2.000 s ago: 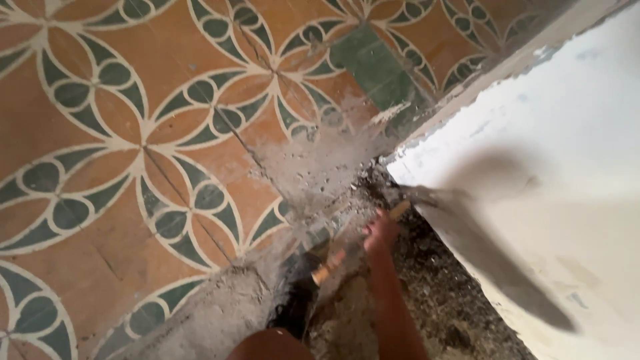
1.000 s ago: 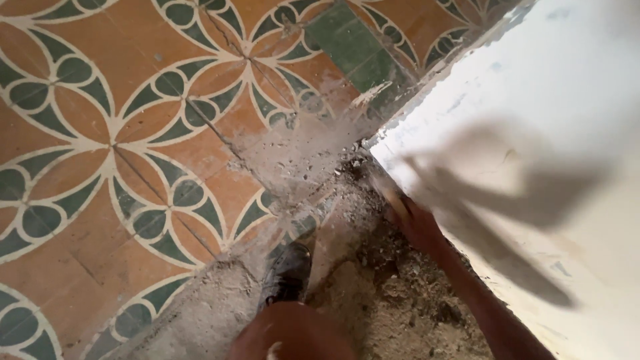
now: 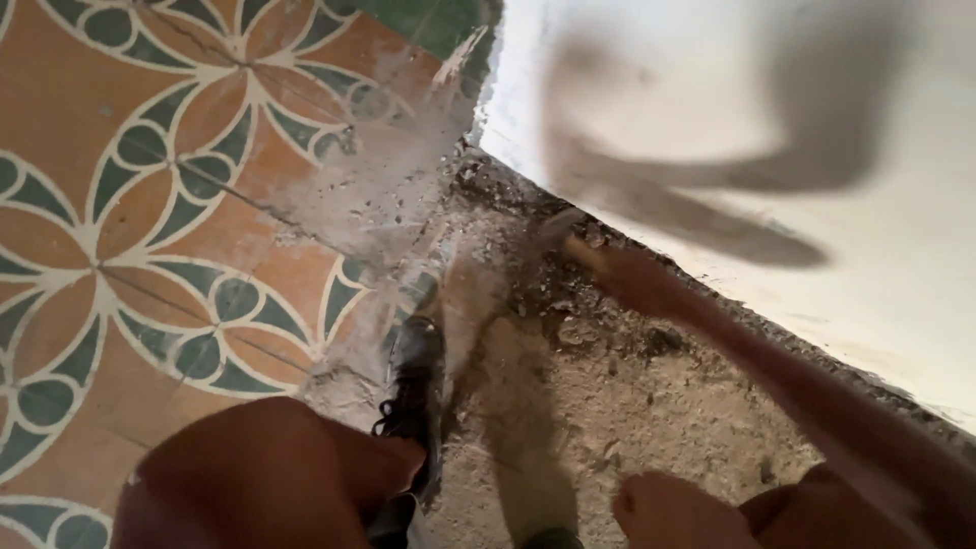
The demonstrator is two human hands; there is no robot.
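My right hand [image 3: 633, 278] reaches in from the lower right, blurred, closed around the light wooden handle [image 3: 585, 254] of a hand tool. The tool's blurred metal end [image 3: 560, 225] is over dark loose rubble [image 3: 534, 263] at the foot of the white wall [image 3: 686, 99]; its exact kind and whether it touches the rubble cannot be told. Bare skin shapes fill the lower edge: one at the left looks like a bent knee [image 3: 229, 473]. Whether the rounded shape [image 3: 679, 511] at the lower right is my left hand or part of a leg is unclear.
Patterned orange and green floor tiles [image 3: 175, 305] with dust and cracks lie left. A black laced shoe [image 3: 415, 366] stands at their broken edge. Rough bare ground [image 3: 656, 404] runs between the tiles and the wall, whose corner [image 3: 473, 141] juts in; shadows fall on the wall.
Two seconds ago my right hand gripped the wooden handle just below the wall corner; now it is farther right along the wall's base. The view has moved closer to the rubble.
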